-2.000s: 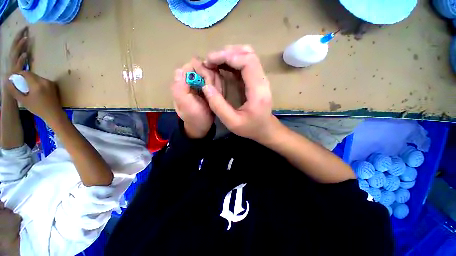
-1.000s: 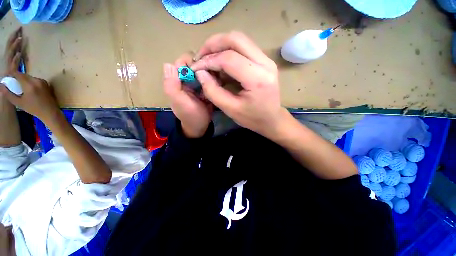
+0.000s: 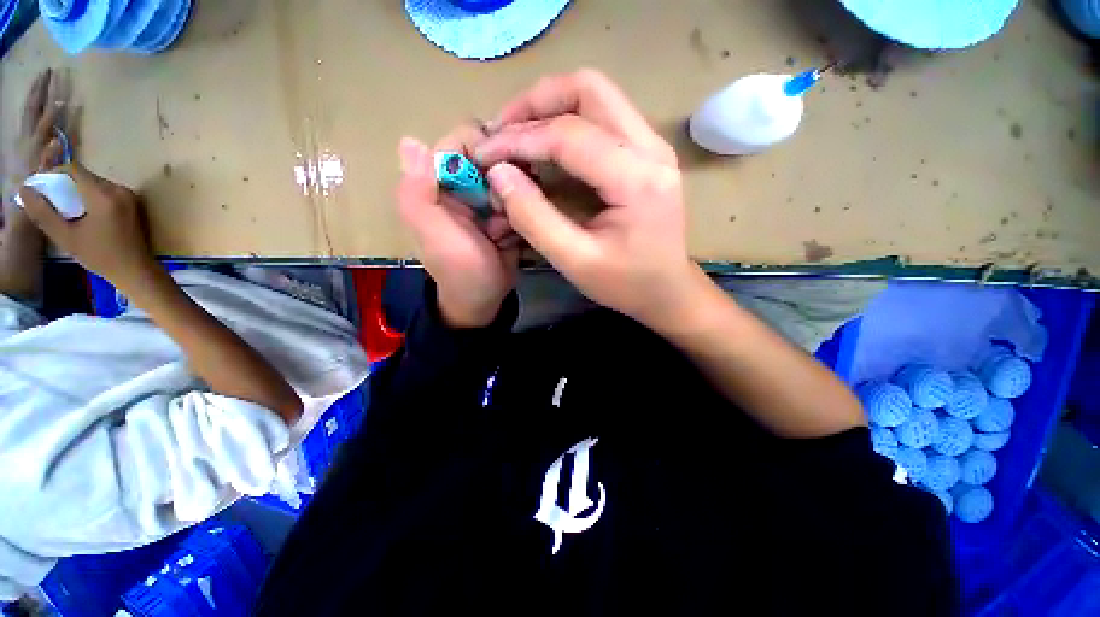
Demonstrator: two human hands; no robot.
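Observation:
A small teal fitting (image 3: pixel 463 178) with an open dark end is held over the table's near edge. My left hand (image 3: pixel 464 241) is closed around it from the left and below, the open end pointing up and left. My right hand (image 3: pixel 603 193) meets it from the right, thumb and fingertips pinched at its side; whether they grip the fitting or something tiny is hidden. A white glue bottle (image 3: pixel 748 115) with a blue nozzle lies on the table to the right of my hands.
A flanged ring (image 3: pixel 489 27) lies at the table's far side, a pale blue disc (image 3: pixel 935 15) far right, a ring stack (image 3: pixel 121 22) far left. Another person's hand (image 3: pixel 97 223) holds a white bottle at left. A blue parts bin (image 3: pixel 1035 398) with domes stands below right.
My hands have moved slightly up, and the right fingers have closed in on the fitting. More of the fitting's side shows. The neighbour's arm and body have shifted.

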